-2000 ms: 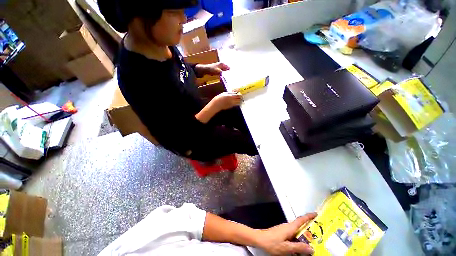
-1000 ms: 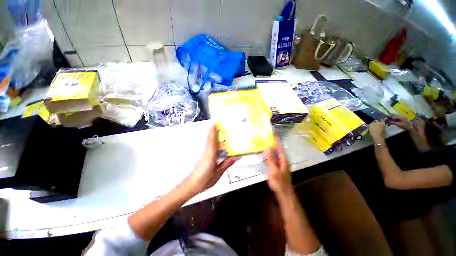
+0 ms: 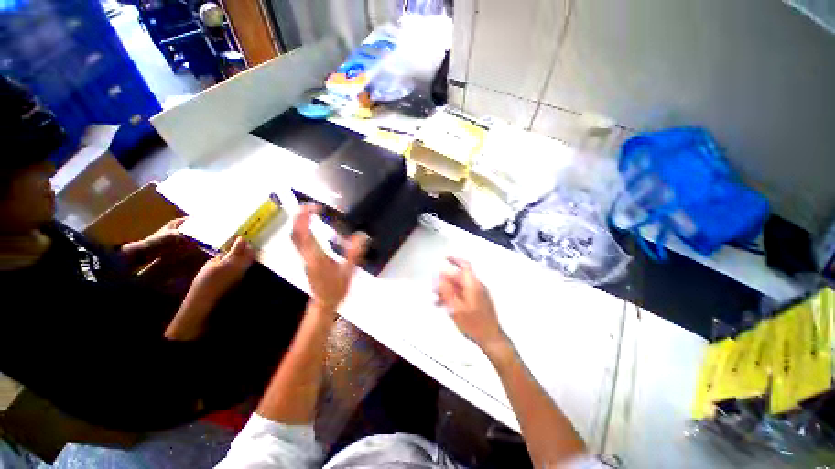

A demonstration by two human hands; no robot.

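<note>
The stack of black boxes [image 3: 364, 183] stands on the white bench, left of centre. My left hand [image 3: 325, 261] is raised in front of the stack, fingers spread, with nothing in it. It overlaps the stack's near side in the view; touch cannot be told. My right hand [image 3: 469, 300] is over the bench to the right of the stack, fingers apart and partly bent, with nothing visible in it. Yellow sleeves with pale insides [image 3: 446, 147] lie behind the stack.
A coworker at the left holds a yellow box [image 3: 256, 220]. A clear bag of small accessories [image 3: 569, 240] and a blue bag [image 3: 693, 190] lie along the back. Finished yellow packs [image 3: 771, 359] in clear film stand at the right. A black strip [image 3: 668, 291] runs along the bench.
The yellow box that was between both my hands is no longer in them. My hands are now apart and empty. The view has swung left, back toward the black stack and the coworker.
</note>
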